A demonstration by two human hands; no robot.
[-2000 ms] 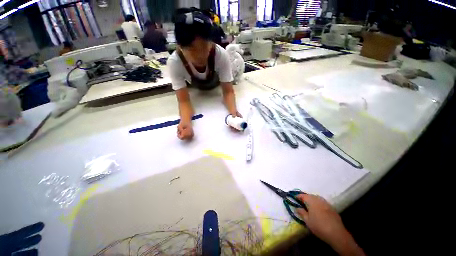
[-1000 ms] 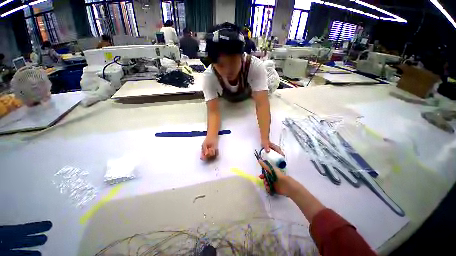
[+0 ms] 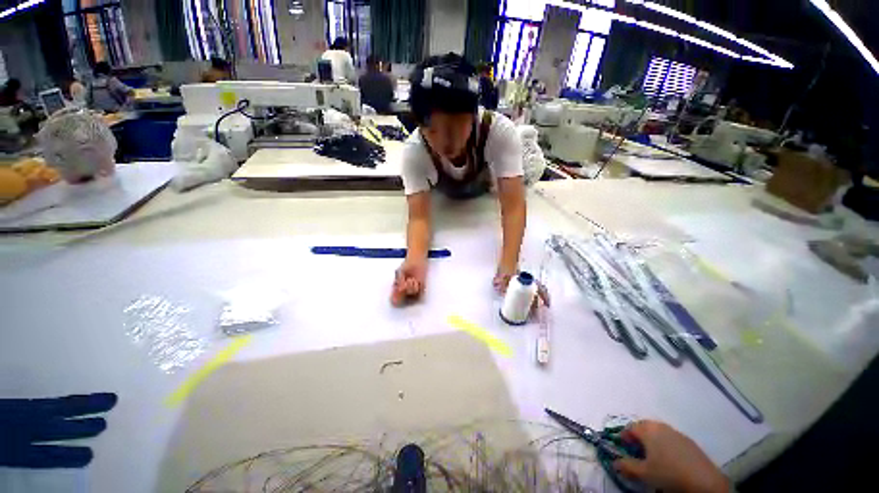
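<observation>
My right hand [image 3: 675, 458] is at the lower right, with its fingers on the green-black loop handles of the scissors [image 3: 590, 438]. The dark blades point up and left over the white table cover. The rounded end of a navy strip [image 3: 410, 467] shows at the bottom edge, among many fine loose threads [image 3: 318, 470]. My left hand is not in view. A white thread cone [image 3: 519, 298] with a dark blue top stands upright, beside the hand of a person across the table.
The person [image 3: 458, 144] leans over the table. A navy strip [image 3: 381, 252], bagged strips [image 3: 655, 318], a tape measure [image 3: 544, 337], a small packet [image 3: 247, 316], loose clear bits [image 3: 162, 332] and fanned navy strips [image 3: 53, 429] lie around the beige sheet [image 3: 337, 404].
My right hand has drawn back from the thread cone to the lower right with the scissors. The cone now stands upright, where it was tilted in the other person's hand.
</observation>
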